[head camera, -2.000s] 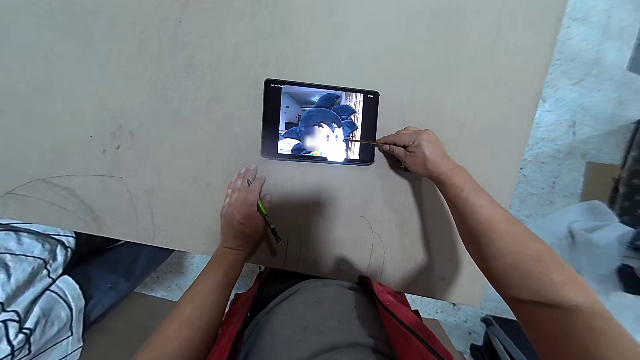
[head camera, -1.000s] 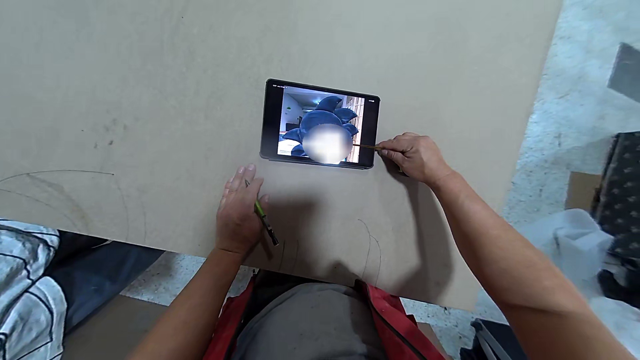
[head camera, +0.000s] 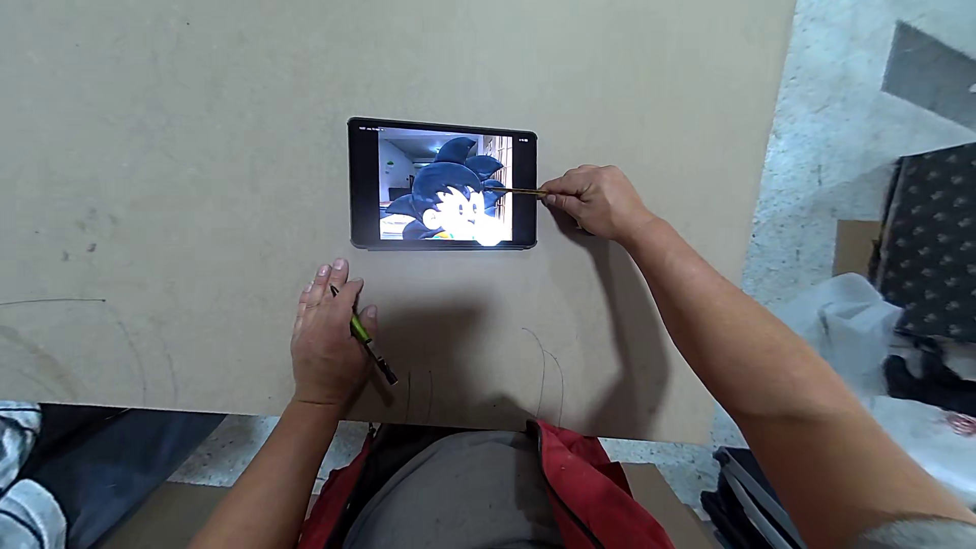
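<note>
A tablet (head camera: 524, 191) in a dark case lies on a large beige board (head camera: 191, 191); its lit screen shows a blue, spiky-haired cartoon figure. To its right, my right hand (head camera: 598, 200) pinches a thin yellowish stick (head camera: 522, 191), perhaps a pencil or fine brush, whose tip lies over the screen. Below the tablet's left corner, my left hand (head camera: 328, 343) rests on the board with a green and black pen-like tool (head camera: 361, 332) held between its fingers. Thin curved pencil lines (head camera: 544, 366) run near the board's front edge, with more at the far left.
Beyond the board's right edge are a pale speckled floor (head camera: 808, 152), a translucent plastic bag (head camera: 846, 313) and a dark patterned fabric item (head camera: 934, 244). Folded dark cloth (head camera: 751, 496) lies at the lower right. Striped and dark blue cloth (head camera: 137, 450) shows at the lower left.
The stick tip in my right hand has moved a little over the screen. My left hand stays on the board with the green tool.
</note>
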